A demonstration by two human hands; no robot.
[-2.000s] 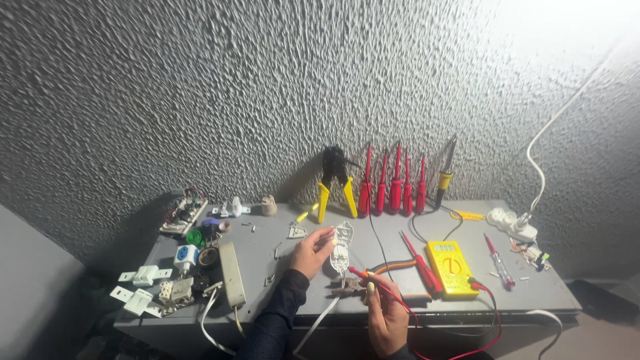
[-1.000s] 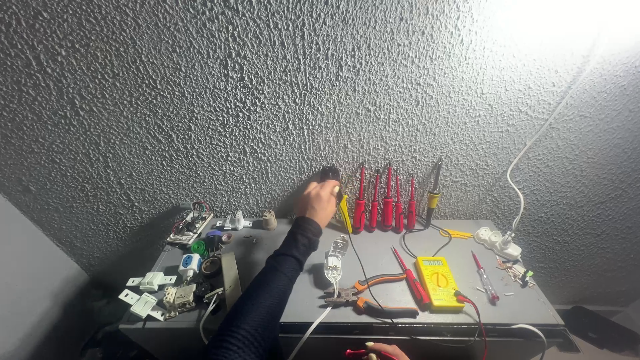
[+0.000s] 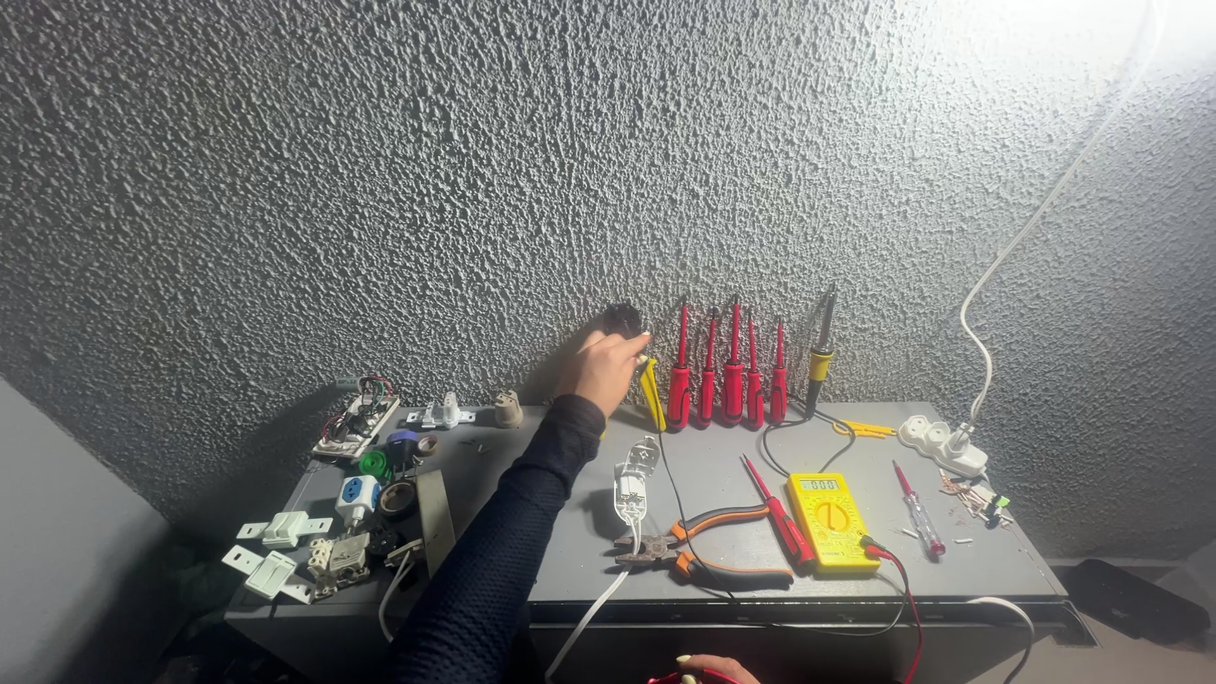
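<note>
My left hand (image 3: 608, 369) is at the black head of the yellow-handled wire stripper (image 3: 650, 391), which leans on the wall; whether its fingers close on the tool is hard to tell. At the bottom edge, my right hand (image 3: 714, 667) is partly in view with a red test lead (image 3: 689, 677) at its fingers. Between the hands, an opened white plug or socket housing (image 3: 631, 483) lies on the grey tabletop. Its white cable passes by the jaws of the orange-and-black pliers (image 3: 717, 548). The yellow multimeter (image 3: 828, 522) and a red screwdriver (image 3: 784, 521) lie at their right.
Several red screwdrivers (image 3: 732, 389) and a soldering iron (image 3: 819, 366) lean against the textured wall. Sockets, tape rolls (image 3: 397, 498) and a white power strip (image 3: 436, 522) crowd the left side. A white multi-outlet (image 3: 940, 445), a clear-handled tester (image 3: 921, 522) and wire scraps (image 3: 974, 499) are at the right.
My left hand has left the white housing and moved up to the wire stripper at the wall. My right hand has dropped from beside the pliers to the bottom edge of the view.
</note>
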